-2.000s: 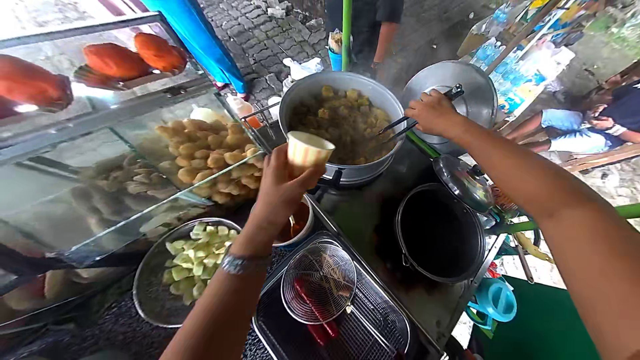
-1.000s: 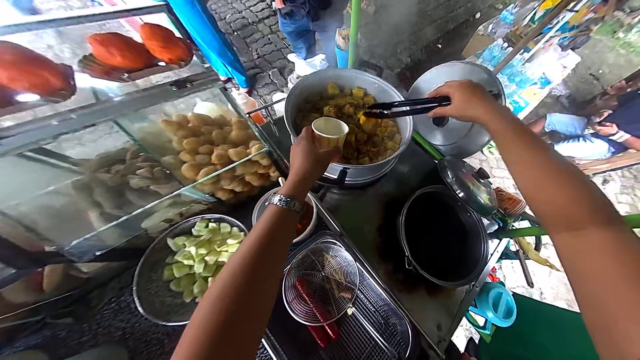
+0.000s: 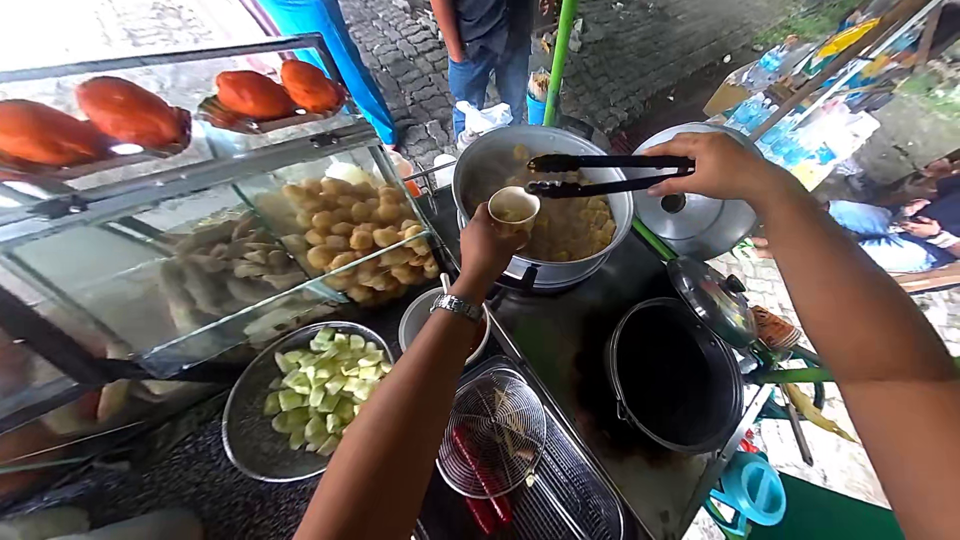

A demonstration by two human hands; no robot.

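Note:
My left hand (image 3: 491,244) grips a paper cup (image 3: 514,205) over the near left rim of a large metal pot (image 3: 470,157). Something pale shows inside the cup. Black-tipped tongs (image 3: 607,174) are in my right hand (image 3: 705,166), their two arms spread a little above the pot, just right of the cup. Nothing can be made out between their tips. Yellowish-brown food pieces (image 3: 574,232) lie in the steaming pot.
Left stands a glass case (image 3: 292,300) of round fried balls (image 3: 360,232). Nearer are a bowl of cut green pieces (image 3: 322,390) and a wire skimmer (image 3: 491,435). A dark pot (image 3: 675,375) and metal lids (image 3: 697,214) are at right. A person (image 3: 491,52) stands beyond.
The tongs have come up from low in the pot and now lie nearly level above it. My left hand has turned the cup so its opening faces up toward the camera.

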